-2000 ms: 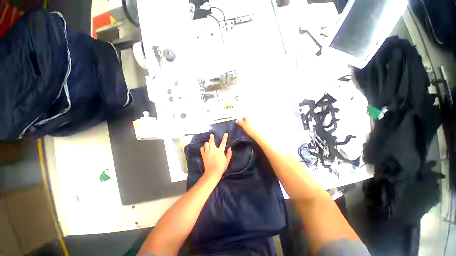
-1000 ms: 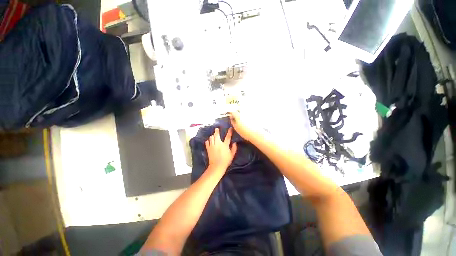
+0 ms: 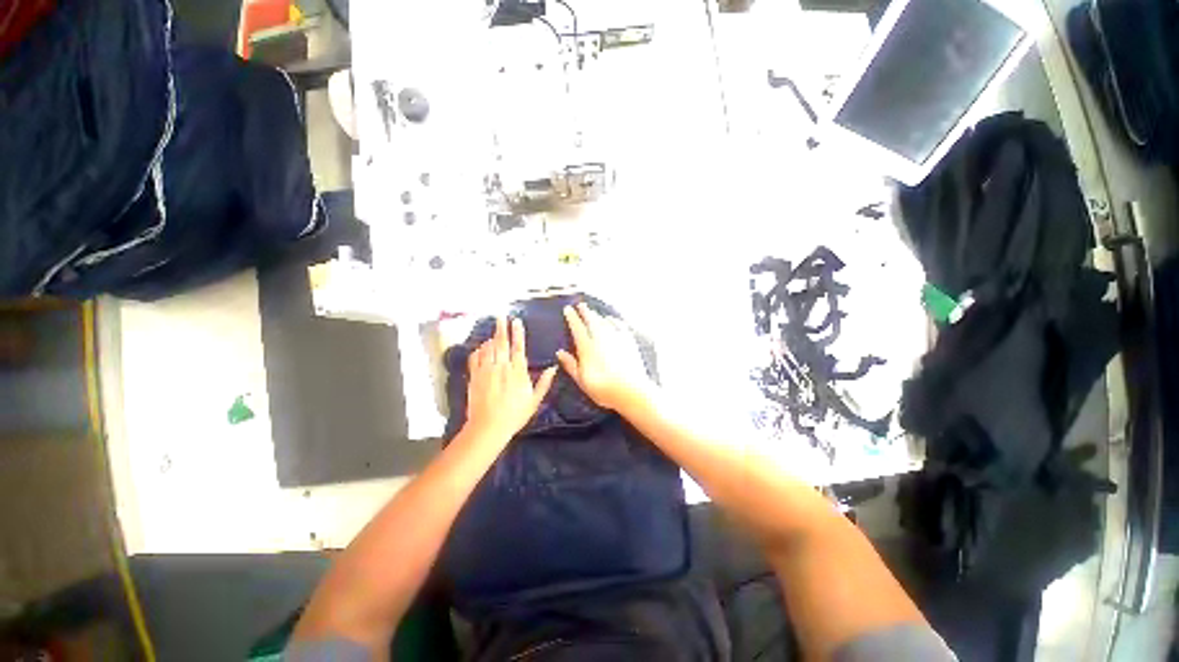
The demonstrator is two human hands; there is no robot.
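A dark navy bag panel [image 3: 569, 511] runs from the sewing machine's near edge down over the table's front edge to my lap. Its top end lies close to the presser foot and needle area [image 3: 566, 259]. My left hand [image 3: 504, 388] lies on the panel's upper left part, palm down, fingers pointing at the machine. My right hand [image 3: 601, 362] lies flat on the upper right part, its fingertips near the panel's top edge. The thumbs are close together. Neither hand visibly pinches the cloth. The stitch spot is washed out by glare.
Navy panels with pale piping [image 3: 233, 155] are piled at the left. Black webbing pieces [image 3: 808, 298] lie tangled right of the machine. A control screen [image 3: 931, 78] stands at the upper right, beside a heap of black fabric [image 3: 1002, 259] with a green tag [image 3: 945, 304].
My right hand has moved back from beside the needle area onto the panel, level with my left hand. More of the panel's rounded top now shows at the machine.
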